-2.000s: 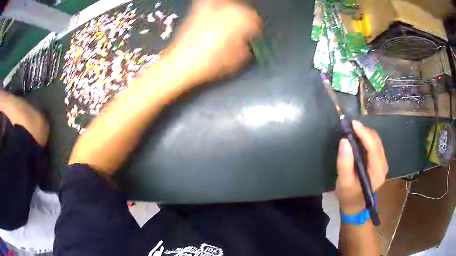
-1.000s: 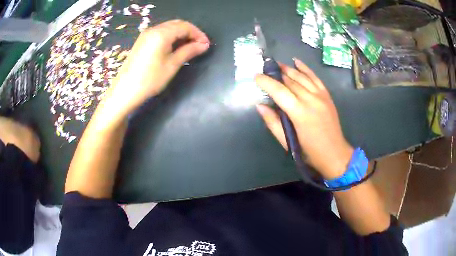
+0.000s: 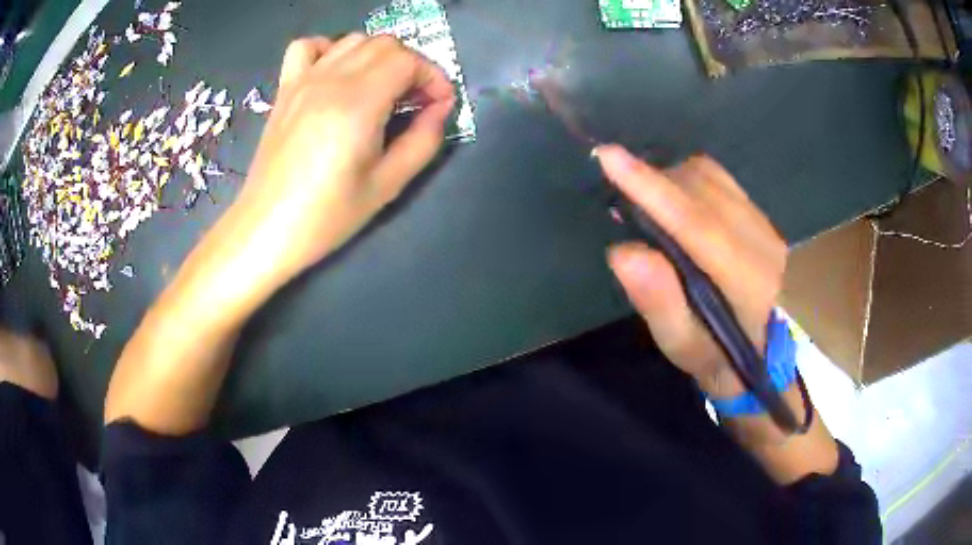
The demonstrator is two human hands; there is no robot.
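Note:
A green-and-white circuit board (image 3: 460, 112) lies on the dark bench top at upper centre, partly hidden by my left hand. My left hand (image 3: 346, 133) is over its left and lower part, with thumb and fingertips pinched together at the board; whether a small part is between them cannot be told. My right hand (image 3: 703, 256) is closed around the black handle of the soldering iron (image 3: 714, 314). The iron's blurred shaft points up and left, its tip to the right of the board and apart from it. A blue band (image 3: 781, 357) is on my right wrist.
A heap of small white and yellow leaded parts (image 3: 91, 176) spreads at left. At upper right are another green board (image 3: 640, 13), a brownish tray (image 3: 735, 53) with silvery bits and a yellow-rimmed spool (image 3: 938, 122). A cardboard box (image 3: 906, 287) stands below the edge. Another person's arm (image 3: 27, 362) is at lower left.
My left hand has come onto the board, which lay apart from it a second ago. My right hand with the iron has moved away from the board. The whole view has shifted.

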